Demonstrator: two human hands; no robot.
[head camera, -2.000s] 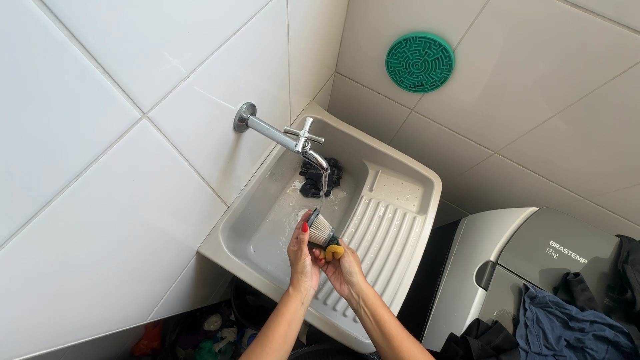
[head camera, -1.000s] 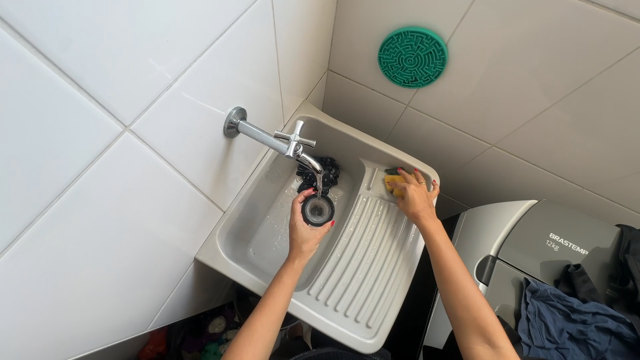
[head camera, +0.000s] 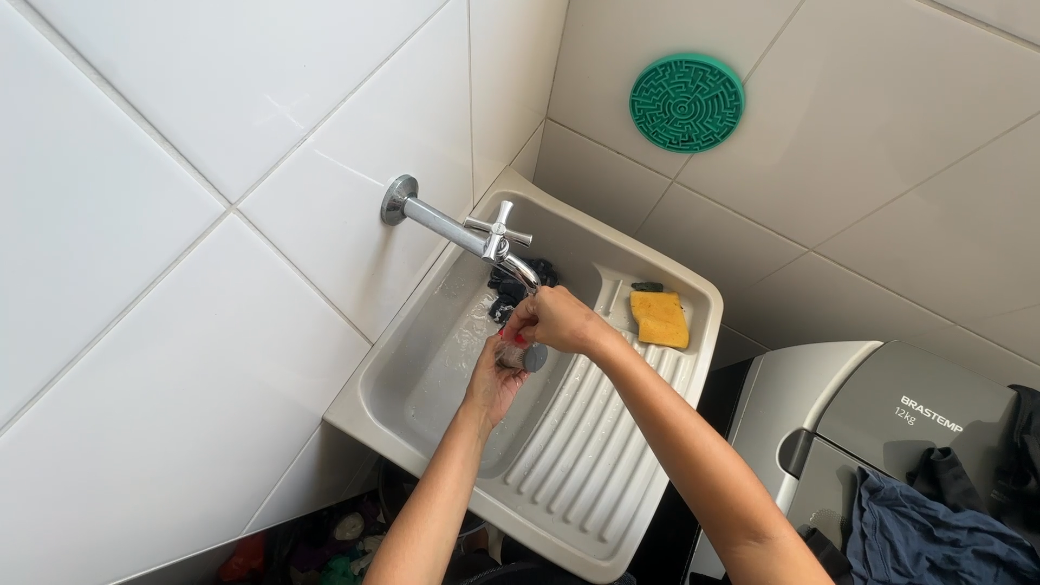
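Over the laundry sink's basin, my left hand (head camera: 492, 383) holds a small cylindrical pleated filter (head camera: 517, 356) with a dark grey end cap. Just above it, my right hand (head camera: 554, 318) is bent over the filter's upper end, under the mouth of the chrome faucet (head camera: 520, 268); its fingertips are partly hidden, so its hold is unclear. A yellow sponge (head camera: 660, 318) lies at the top of the sink's ribbed washboard, with a small dark piece beside it. Dark wet cloth (head camera: 508, 294) sits in the basin behind the faucet spout.
The grey plastic laundry sink (head camera: 390, 435) stands against the tiled walls. A green round maze-patterned disc (head camera: 687, 103) is on the right wall. At right, a Brastemp washing machine (head camera: 861, 390) carries dark clothes (head camera: 934, 528). More coloured cloth (head camera: 345, 540) lies below the sink.
My right hand has let go of the yellow sponge on the sink's ledge and moved left to the filter. My left hand still holds the filter, now with its capped end turned to the right.
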